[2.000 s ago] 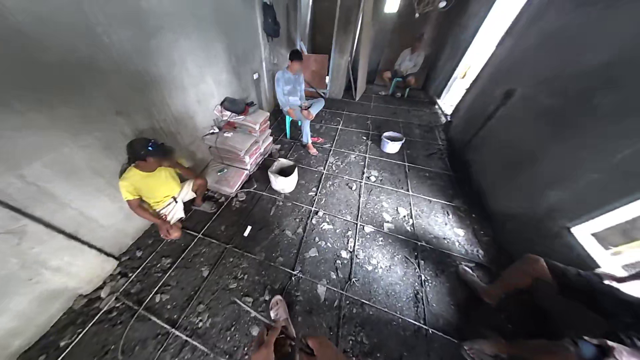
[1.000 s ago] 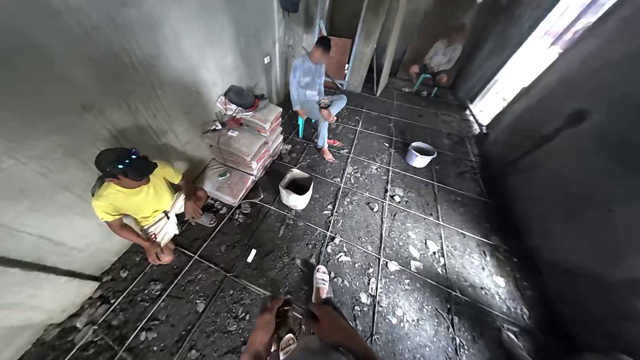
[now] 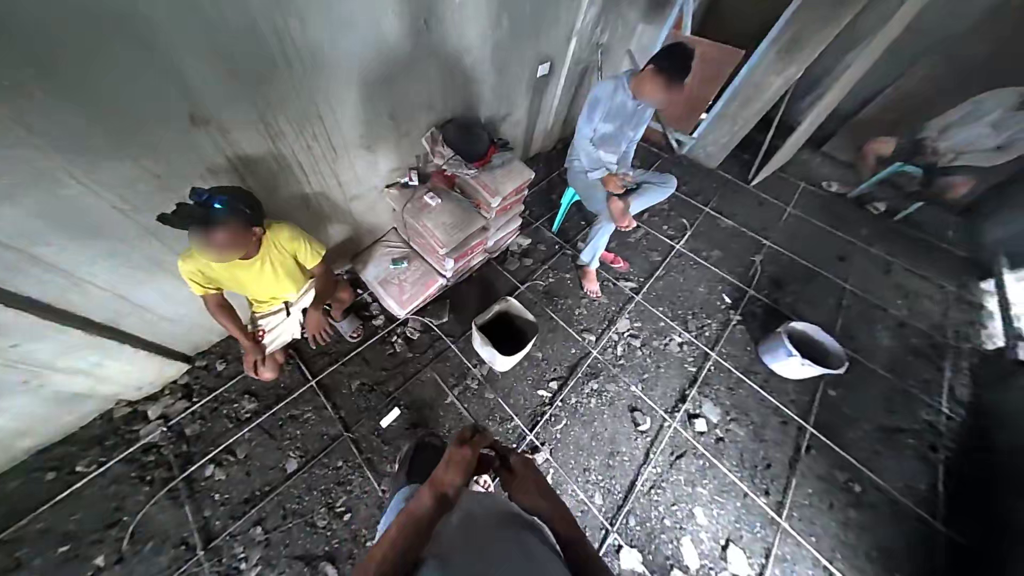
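Both of my hands are close together in front of my body at the bottom centre. My left hand (image 3: 464, 454) has its fingers bent near a small dark thing, and my right hand (image 3: 516, 472) meets it from the other side. What lies between them is too dark and small to name, and part of a foot shows below. Beyond my hands stands a white plastic container with a cut-off top (image 3: 506, 334). A small white piece (image 3: 390, 417) lies on the floor to the left of my hands.
A person in yellow (image 3: 276, 268) squats by the wall, left of stacked bags (image 3: 444, 232). Another person in light blue (image 3: 612, 136) sits on a green stool. A third person (image 3: 972, 132) sits far right. A pale bucket (image 3: 802, 350) stands on the rubble-strewn floor, crossed by thin lines (image 3: 640, 298).
The view has swung right to left and down. A person's legs at the right edge two seconds ago are out of view. My hands remain close together.
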